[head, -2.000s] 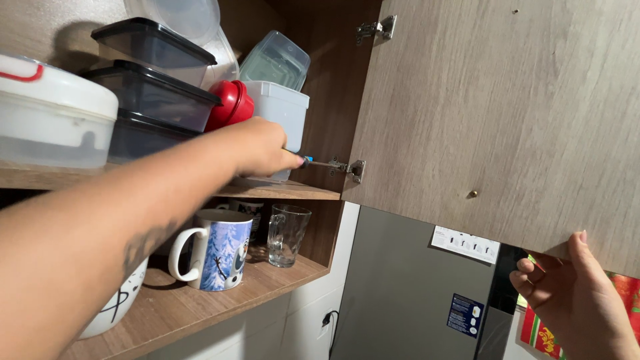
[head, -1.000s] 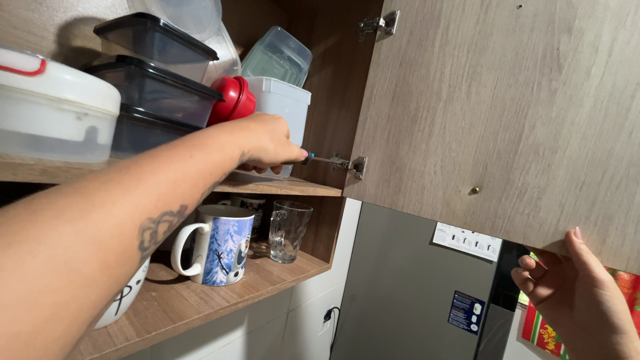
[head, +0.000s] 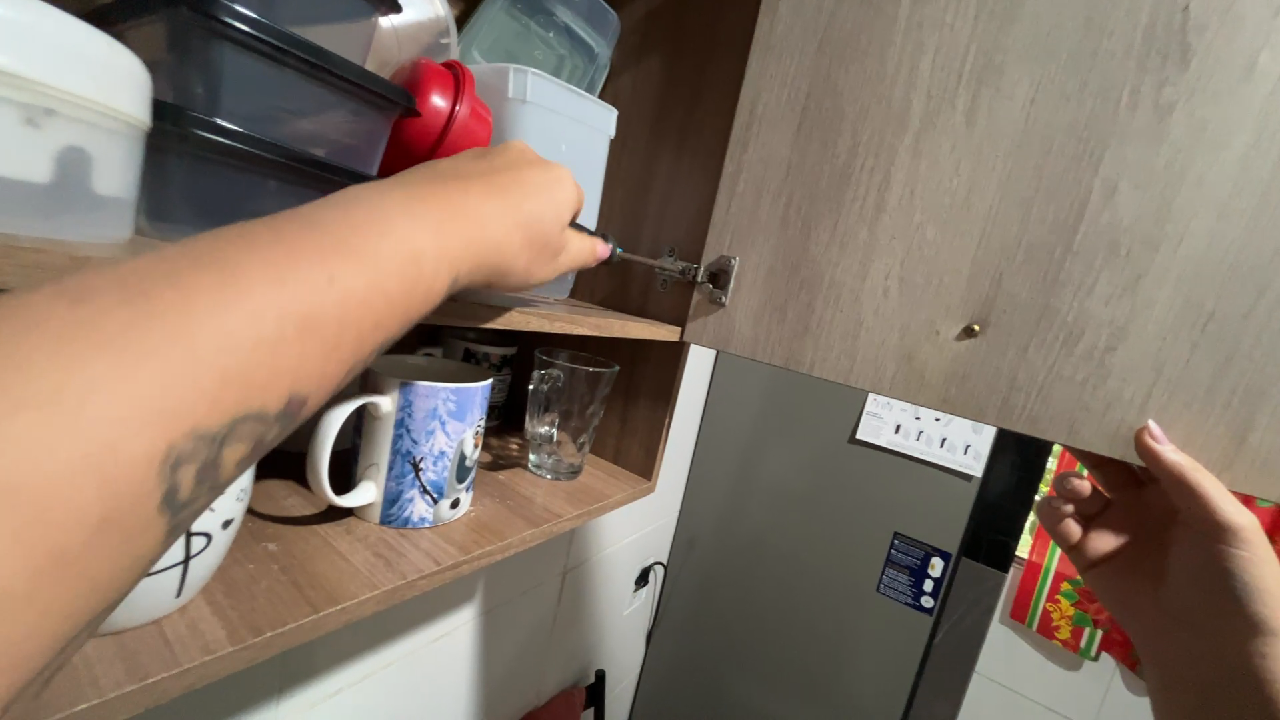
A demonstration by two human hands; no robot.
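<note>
From the left, my left hand (head: 520, 215) reaches across the cabinet, closed around the dark handle of a screwdriver (head: 635, 258). The metal shaft points right, its tip at the lower metal cabinet hinge (head: 690, 270); whether it sits in a screw cannot be told. The open wood-grain cabinet door (head: 950, 180) hangs from this hinge, with a small brass-coloured screw or peg (head: 972, 330) on its inner face. At the door's lower edge, my right hand (head: 1160, 530) holds on, thumb on the inner face and fingers curled beneath.
Black-lidded plastic containers (head: 270, 90), a red plastic container (head: 440, 110) and a pale plastic bin (head: 550, 140) crowd the upper shelf. Below stand a snowman mug (head: 430, 450), a glass mug (head: 568, 415) and a white mug (head: 195, 560). A grey refrigerator (head: 800, 520) is beneath the door.
My left hand has turned a little on the screwdriver, which stays at the lower hinge. The right hand keeps its place at the door's lower edge.
</note>
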